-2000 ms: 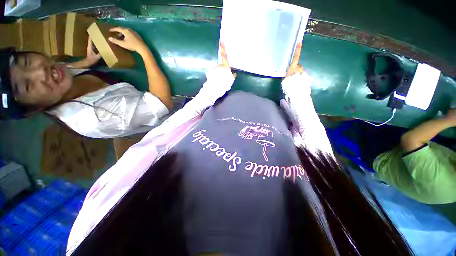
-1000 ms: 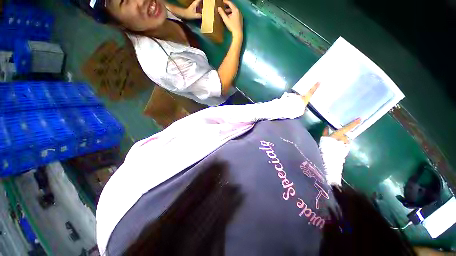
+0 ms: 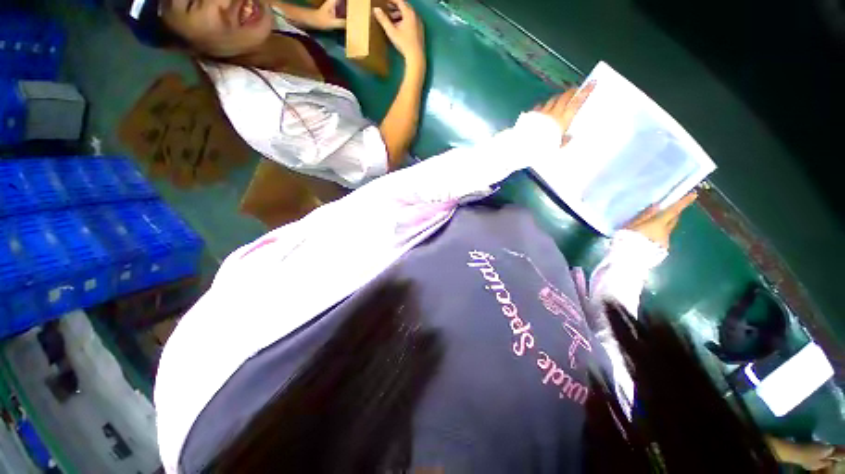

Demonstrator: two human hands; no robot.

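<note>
A white sheet point(image 3: 623, 148) with a greyish printed or shaded area lies at the green bench, slanting in the upper right of the view. My left hand point(image 3: 562, 109) is at its left edge, with the fingers at the sheet's upper left side. My right hand point(image 3: 662, 220) is at its lower right edge. Both hands hold the sheet by its sides. The thumbs are hard to make out, and glare washes out any print.
A person in white point(image 3: 310, 120) at the left holds a brown carton point(image 3: 359, 28). On the green bench point(image 3: 482, 65), a black strap point(image 3: 750, 322) and a smaller white rectangle point(image 3: 795, 380) lie to the right. Blue crates point(image 3: 88, 231) stand at far left. Another person's hand point(image 3: 804, 454) shows at lower right.
The view has tilted since the earliest frame. Against one second ago, my left hand has moved up the sheet's left edge and my right hand has moved outward along its right edge.
</note>
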